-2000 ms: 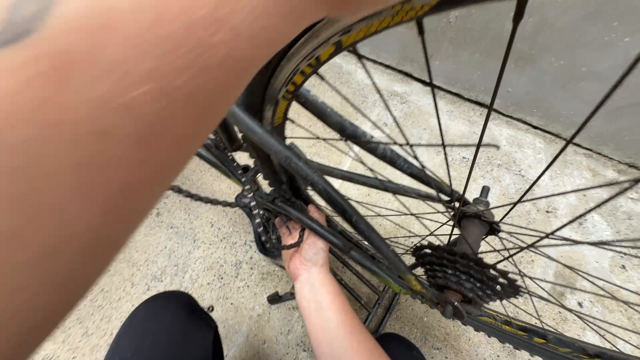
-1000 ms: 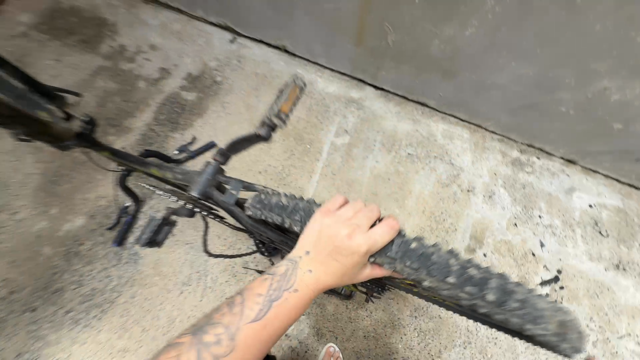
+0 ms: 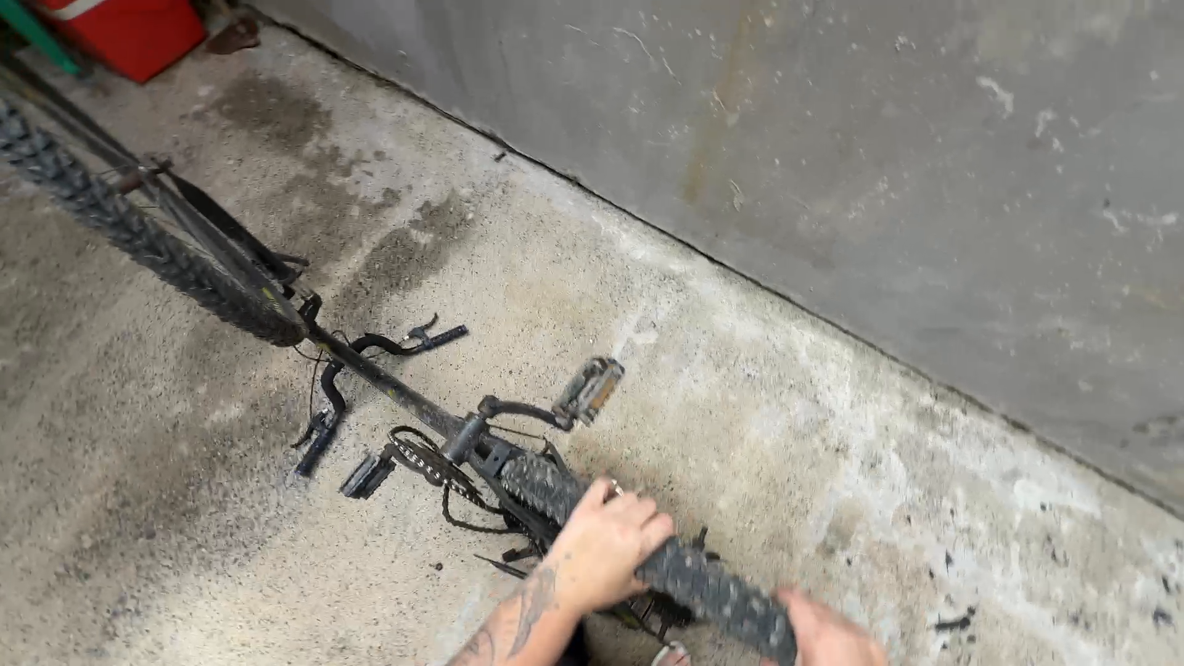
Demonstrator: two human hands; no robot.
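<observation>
A bicycle stands upside down, its handlebar (image 3: 338, 370) on the ground and its knobby rear tire (image 3: 712, 587) uppermost at lower right. My left hand (image 3: 610, 546), with a tattooed forearm, wraps over the top of that tire behind the crank. My right hand (image 3: 823, 629) grips the same tire farther along, at the bottom edge of the view, partly cut off. Left of my left hand are the chainring (image 3: 430, 462), a slack loop of chain (image 3: 476, 523) and one pedal (image 3: 368, 475). The other pedal (image 3: 590, 390) points toward the wall. The rear sprockets are mostly hidden under the tire.
A grey concrete wall (image 3: 786, 166) runs diagonally along the right of the rough concrete ground (image 3: 740, 398). The bicycle's front wheel (image 3: 139, 231) reaches the upper left. Beyond it are a red container (image 3: 139, 42) and a green object (image 3: 42, 37). Dark debris (image 3: 955, 622) lies at lower right.
My right hand was at the chain near the derailleur; now it is on the rear tire. My left hand came onto the tire a second ago and remains there. The view has swung widely.
</observation>
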